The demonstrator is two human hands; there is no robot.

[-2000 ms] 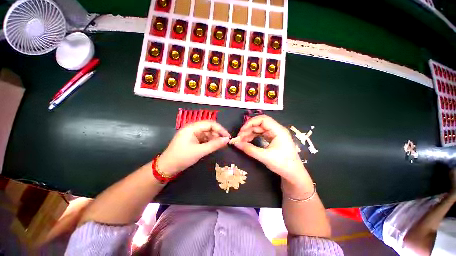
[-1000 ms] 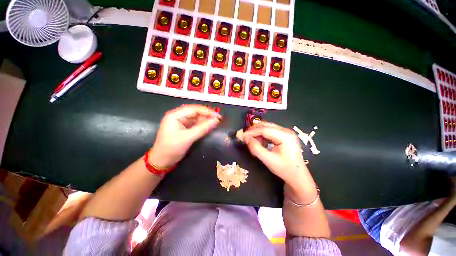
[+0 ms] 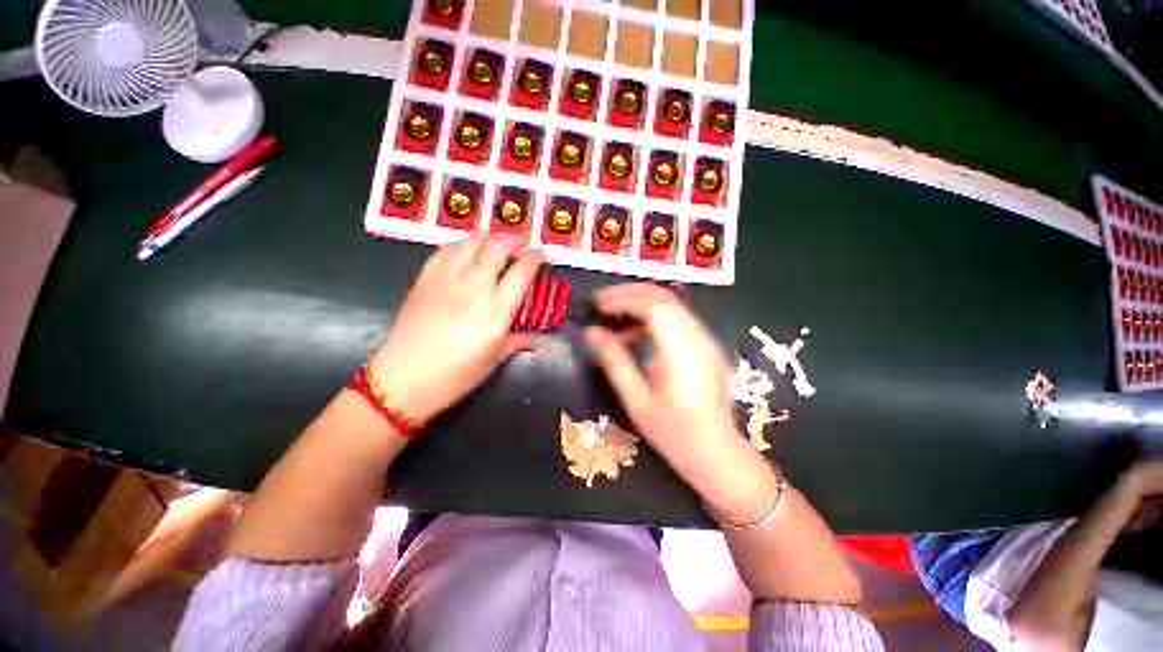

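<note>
My left hand (image 3: 462,306) lies over the row of narrow red housings (image 3: 545,304) below the tray, its fingers and thumb around the row's left part. My right hand (image 3: 650,363) is just right of the row, blurred, thumb and forefinger close together; whether something is between them cannot be told. Part of a dark red unit shows behind its fingers. The white parts tray (image 3: 548,254) holds red units with black and gold centres; its far pockets show tan. A loose pile of tan pads (image 3: 596,448) lies between my forearms.
Whitish liner scraps (image 3: 781,357) lie right of my right hand. A red pen (image 3: 211,191), a white pen (image 3: 204,212), a white disc (image 3: 213,115) and a fan (image 3: 117,54) are at left. Another person's arm (image 3: 1084,560) and a second tray (image 3: 1133,287) are at right.
My left hand has moved from the fingertips of my right hand, up and onto the red housings. My right hand has drawn slightly left, and more liner scraps show beside it.
</note>
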